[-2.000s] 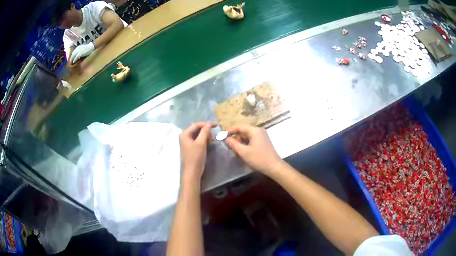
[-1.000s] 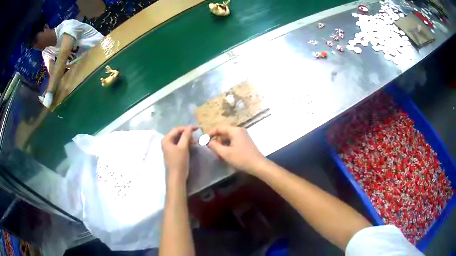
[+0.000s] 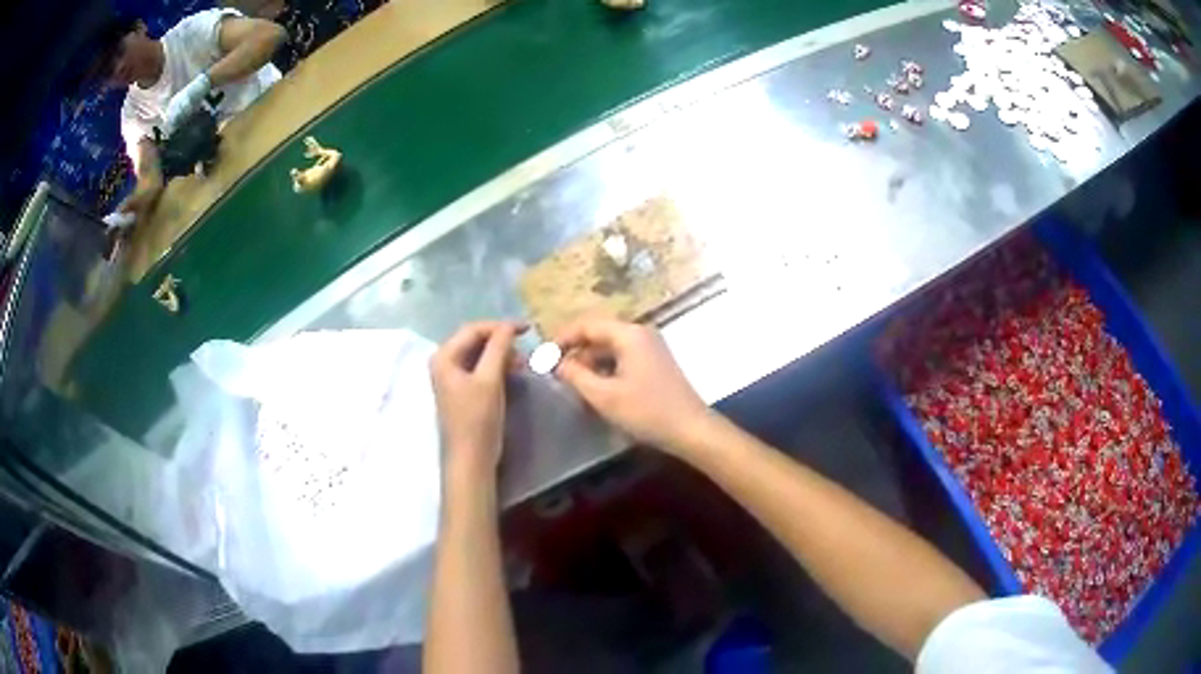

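Observation:
A white disc point(image 3: 544, 357) is held between the thumb and finger of my right hand point(image 3: 630, 377), just in front of the cardboard pad. My left hand point(image 3: 472, 373) is beside it on the left, its thumb and finger pinched together near the disc; whether something tiny is between them is too small to tell. The stained brown cardboard pad point(image 3: 560, 283) lies on the steel bench behind my hands, with a whitish lump point(image 3: 615, 246) in a dark stain. A thin stick point(image 3: 688, 302) lies at the pad's front right edge.
A white plastic bag point(image 3: 356, 527) with tiny speckled pieces is at left. White discs point(image 3: 1014, 79), small red-and-white figures point(image 3: 906, 82) and a brown card point(image 3: 1109, 74) lie at far right. A blue bin point(image 3: 909, 424) is below right. Tan figures point(image 3: 316, 167) ride the green belt point(image 3: 435, 158); a person sits opposite.
The tan figures have shifted along the belt and another shows at the left. The person opposite has moved their arms. My hands still hold the disc in much the same pose.

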